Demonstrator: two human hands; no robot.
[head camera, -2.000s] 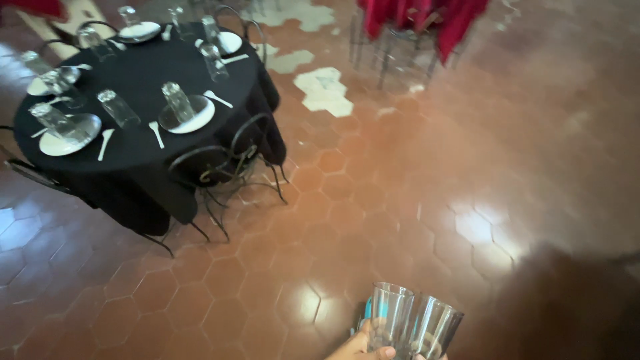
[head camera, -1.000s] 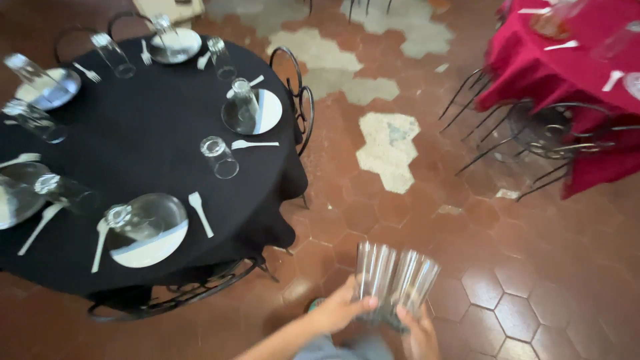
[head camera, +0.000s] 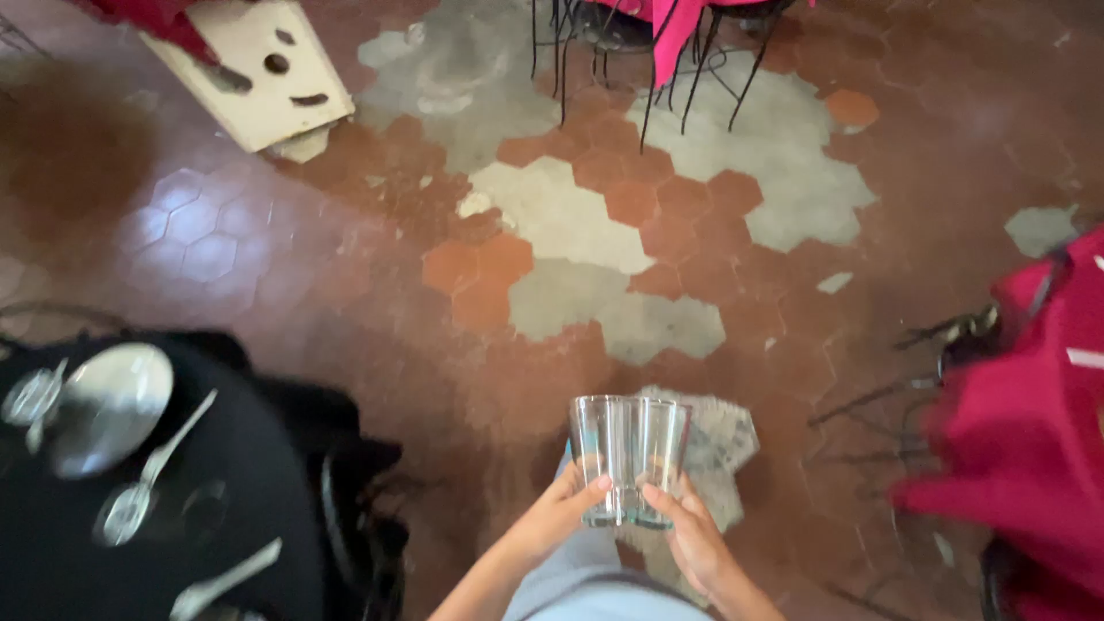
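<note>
Clear drinking glasses (head camera: 625, 440) stand upright side by side between my hands, in front of my body; how many are grouped there I cannot tell exactly. My left hand (head camera: 573, 500) grips them from the left, thumb across the lower part. From the right, my right hand (head camera: 686, 517) holds them the same way, its thumb near the base. Both sets of fingers are partly hidden behind the glass.
At left stands a table with a black cloth (head camera: 250, 466), a plate (head camera: 116, 405), an overturned glass (head camera: 125, 513) and white cutlery. Wire-legged chairs and a red-clothed table (head camera: 992, 448) are at right. A pale board with holes (head camera: 267, 78) lies upper left. Patched hexagonal tiles cover the floor (head camera: 388, 345).
The view has moved on past the black table, which now shows only at the lower left. The glasses remain held in both my hands.
</note>
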